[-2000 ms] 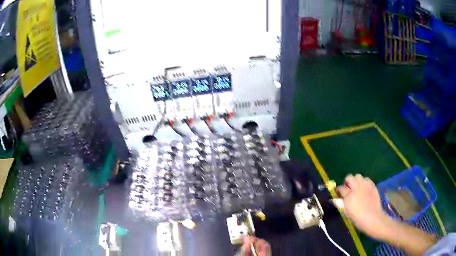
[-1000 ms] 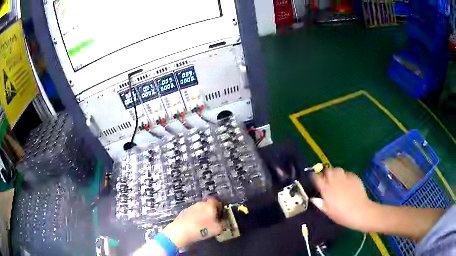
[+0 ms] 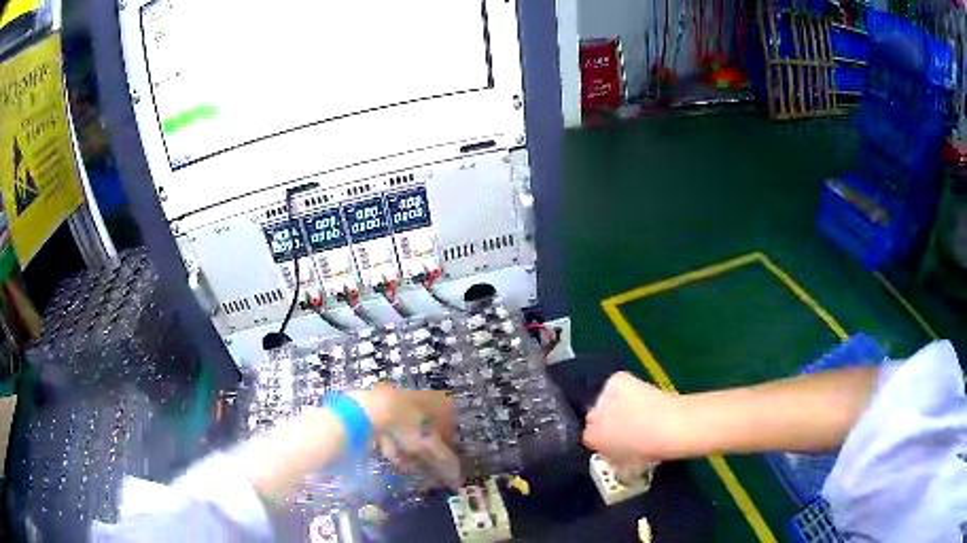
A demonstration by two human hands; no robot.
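A clear blister tray (image 3: 493, 398) filled with small dark-and-silver circuit boards lies before the rack. My left hand (image 3: 416, 430), with a blue wristband, is blurred over the tray's front part, behind a cream test block (image 3: 479, 517) with dark holes. Whether it holds a board is not clear. My right hand (image 3: 626, 424) has curled fingers at the back of the right cream block (image 3: 618, 483); what lies under them is hidden. A yellow connector plug (image 3: 517, 485) is between these blocks. Another small plug (image 3: 644, 529) shows at the bottom edge.
The grey-framed rack (image 3: 361, 255) stands behind the tray, with lit displays and a white screen (image 3: 318, 80). Stacked trays (image 3: 101, 329) and a yellow sign (image 3: 37, 149) are at left. Blue crates (image 3: 875, 223) stand at right. A further block (image 3: 331, 527) is partly cut off at bottom.
My left hand has moved from the middle block back over the tray. My right hand has moved left from the yellow plug onto the right block. The view has shifted slightly.
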